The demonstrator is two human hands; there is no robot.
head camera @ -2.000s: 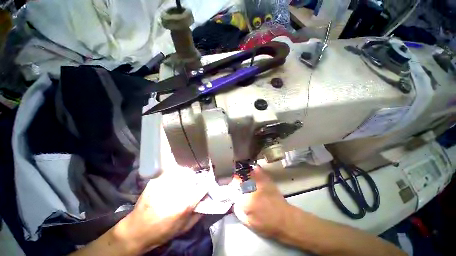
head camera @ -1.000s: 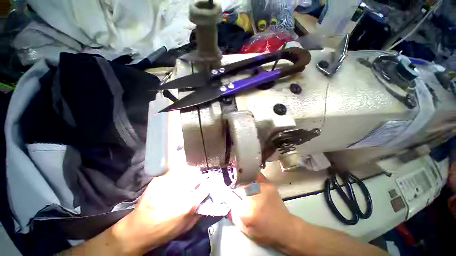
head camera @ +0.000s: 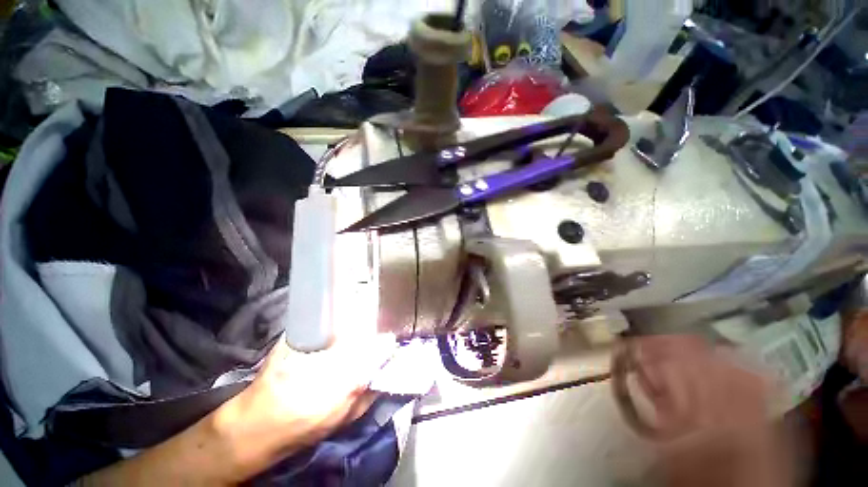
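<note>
My left hand [head camera: 303,395] is at the lit sewing area, its fingers on the pale edge of the garment [head camera: 404,366]; glare hides the fingertips. The navy, black, grey and white garment [head camera: 181,247] is bunched to the left of and under this hand. My right hand [head camera: 700,399] is strongly blurred over the bed, right of the needle area, where the black-handled scissors lay. Part of a curved loop shows at its left edge; whether it grips the scissors is unclear. The cream machine head [head camera: 504,247] stands above, its presser foot lost in glare.
Purple-and-black snips [head camera: 514,176] rest on top of the machine head. A brownish thread post [head camera: 438,81] stands behind them. White cloth [head camera: 238,52] is heaped at the back left. A pale control panel [head camera: 798,347] is at the right, partly behind my right hand.
My right hand has left the needle area and moved right, over the scissors' place. My left hand stays at the cloth. The view has shifted, so the machine sits further right.
</note>
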